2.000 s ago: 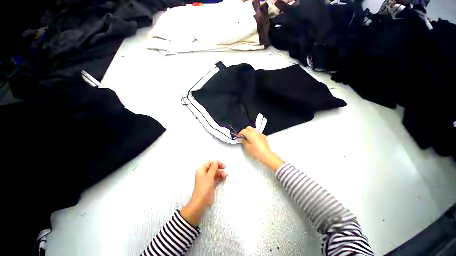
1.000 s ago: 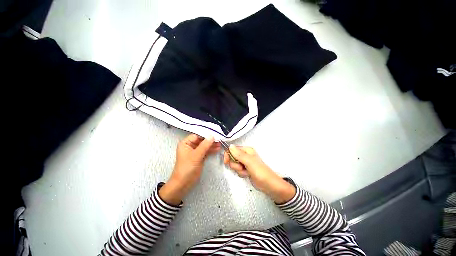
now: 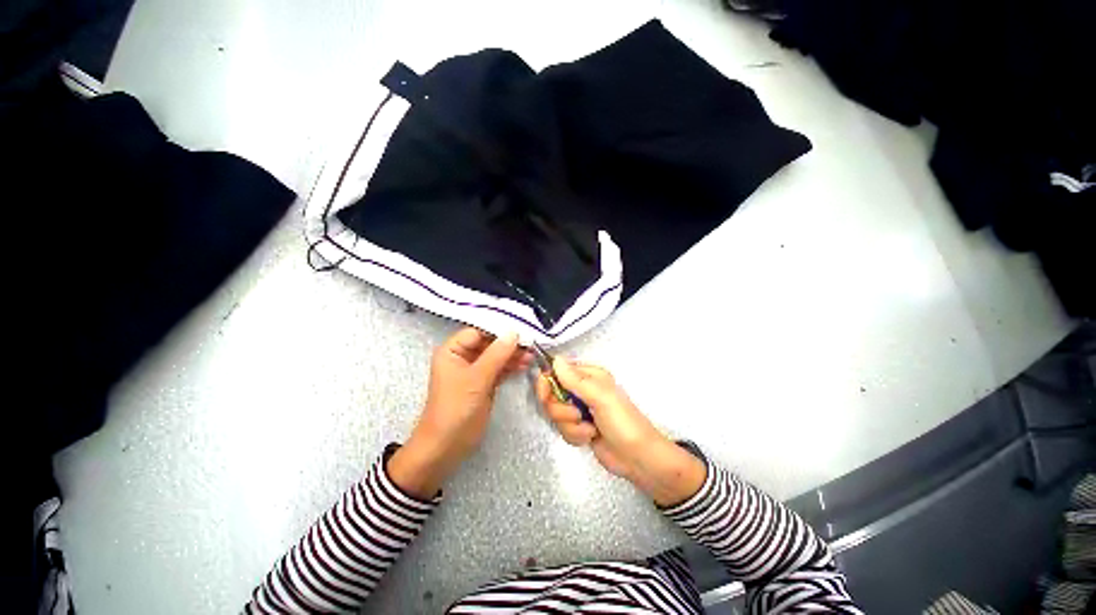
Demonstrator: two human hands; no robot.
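Note:
Black trousers lie in front of me. Their white waistband lining, with a thin dark line, curves along the left and near edge, and its right end bends upward. A short black tab sticks out at its top left end. A thin dark loop stands out at the left bend. My left hand pinches the near edge of the waistband lining. My right hand is closed around thread snips, their metal tips at the band edge beside my left fingertips. The fingers hide part of the snips.
The pale table lies under the work. Dark garments cover the left side, and a dark pile lies at the far right. A grey padded surface is at the near right. Small dark specks lie on the tabletop.
Since the first frame, my left hand has moved up to pinch the band, and the snips now show in my right hand. The view has tilted down. Since the second frame, little has changed.

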